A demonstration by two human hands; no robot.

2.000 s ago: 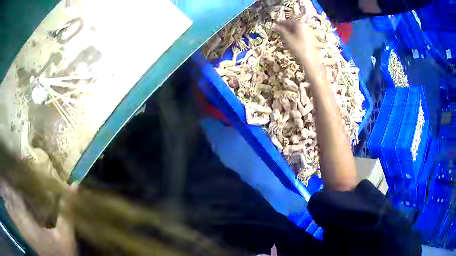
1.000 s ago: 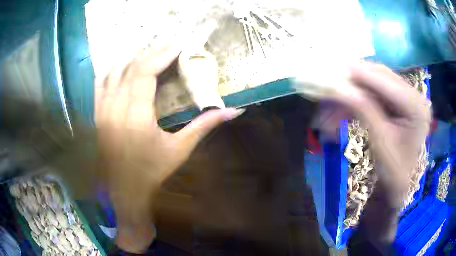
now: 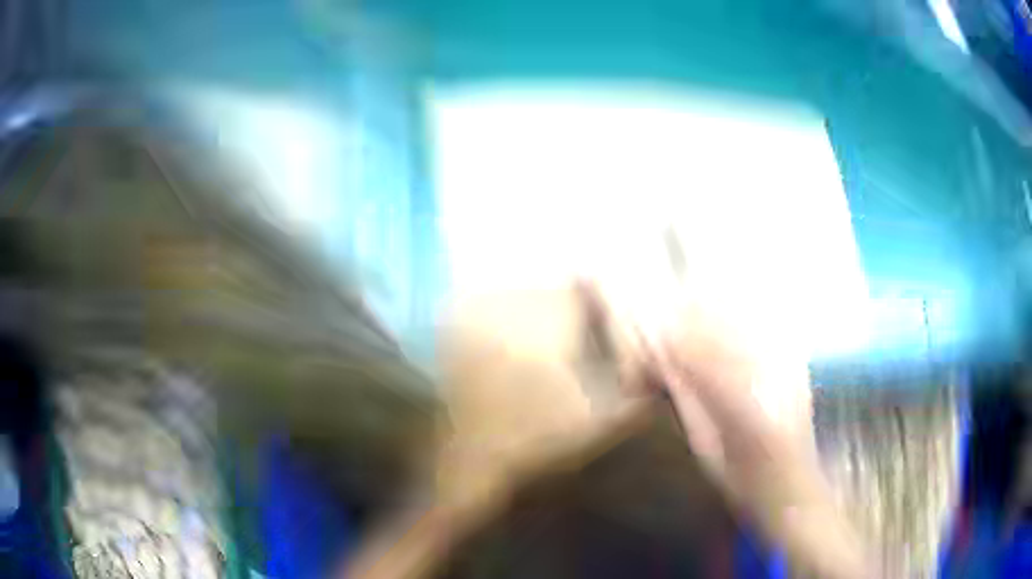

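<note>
The view is strongly blurred. My left hand (image 3: 515, 379) and my right hand (image 3: 736, 413) are close together over the near part of the white-glaring work board (image 3: 634, 170). Their fingers meet or overlap near the board's middle. Glare and blur hide what lies between the fingers, so I cannot tell whether either hand holds a beige moulded part. The sticks on the board cannot be made out.
The board lies on a green bench (image 3: 622, 45). A crate of pale parts (image 3: 130, 486) is at the lower left, and blurred beige parts (image 3: 888, 475) are at the lower right. A large blurred brown shape (image 3: 215, 271) crosses the left side.
My right hand has moved left from above the blue crate's near side to meet my left hand. The view has shifted, so the board's far edge now shows.
</note>
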